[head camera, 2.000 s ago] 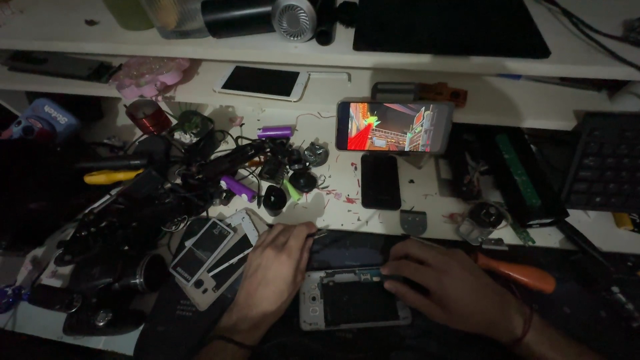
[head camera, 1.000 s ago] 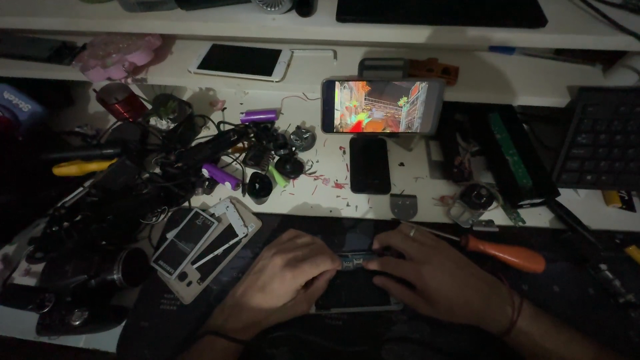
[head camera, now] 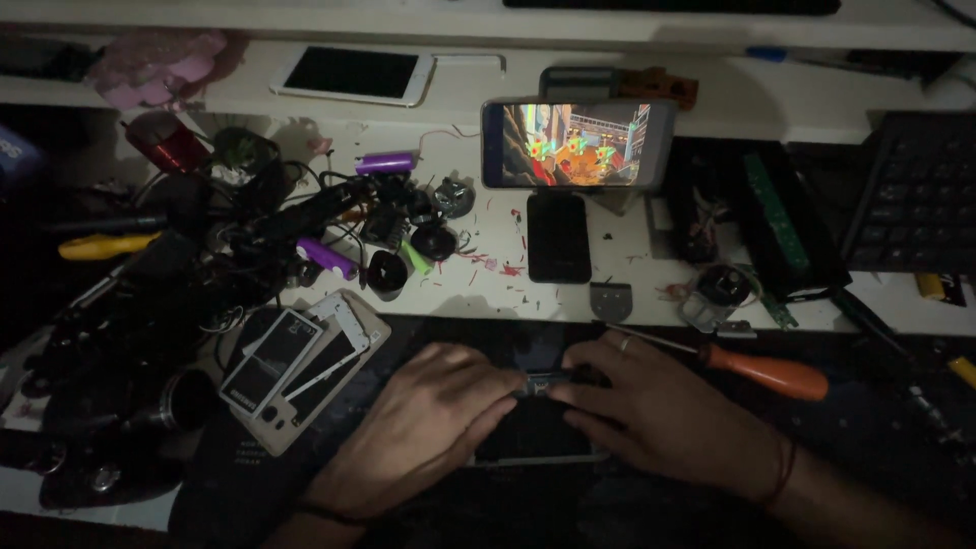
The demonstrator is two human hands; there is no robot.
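Observation:
An opened smartphone body (head camera: 534, 438) lies on the dark mat, its upper part mostly covered by both hands. My left hand (head camera: 450, 404) grips its upper left part, fingertips at a small metallic part (head camera: 540, 383) near the top. From the other side my right hand (head camera: 633, 404), with a ring on one finger, grips the upper right part. Left of my hands, a Samsung phone battery (head camera: 272, 364) and a white frame (head camera: 347, 324) rest on a phone back cover (head camera: 282, 431). An orange-handled screwdriver (head camera: 766, 372) lies beyond my right hand, its shaft pointing toward it.
A lit smartphone (head camera: 578, 145) stands propped at the back, with a dark phone (head camera: 559, 238) before it. Cables, purple cells (head camera: 326, 258) and small parts crowd the left. A white phone (head camera: 354, 75) lies on the shelf; a keyboard (head camera: 915, 194) is at the right.
Two seconds ago my hands were farther apart, with more of the phone body showing between them. They have come together over its upper part.

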